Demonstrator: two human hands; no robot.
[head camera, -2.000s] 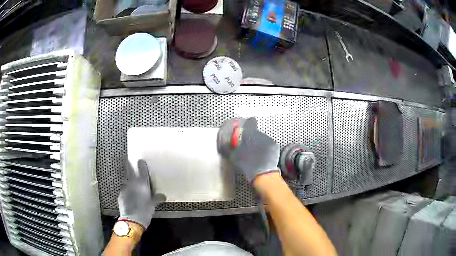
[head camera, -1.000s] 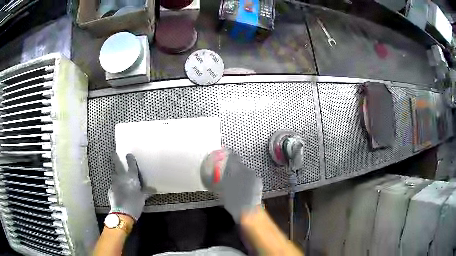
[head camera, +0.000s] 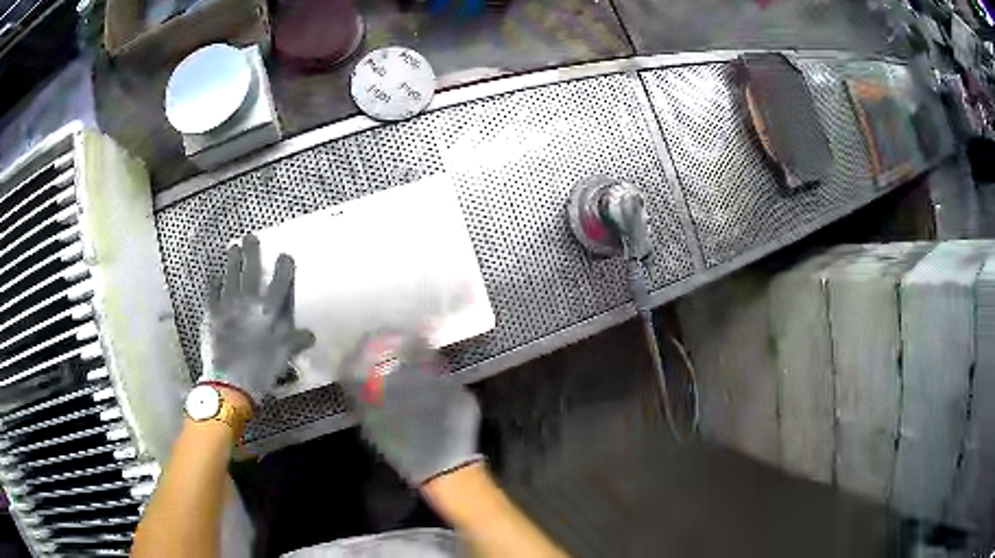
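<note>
A flat white rectangular panel (head camera: 382, 256) lies on the perforated metal grille (head camera: 535, 136). My left hand (head camera: 251, 322), in a grey knit glove, lies flat with fingers apart on the panel's left end. My right hand (head camera: 420, 414), also gloved and somewhat blurred, grips a grey and red air sander (head camera: 376, 365) from above at the panel's near edge. The sander's underside is hidden. A second sander (head camera: 600, 216) rests on the grille right of the panel.
A slotted off-white rack (head camera: 120, 273) stands at left. Pale discs (head camera: 210, 92) sit on a white box behind, beside maroon discs (head camera: 319, 33) and a printed disc (head camera: 393, 84). A dark brown-grey pad (head camera: 788, 120) lies at right. A hose (head camera: 658, 349) hangs over the bench edge.
The view has shifted and tilted. My right hand has moved the sander from the panel's right side leftward to its near edge. My left hand lies further onto the panel, fingers more spread.
</note>
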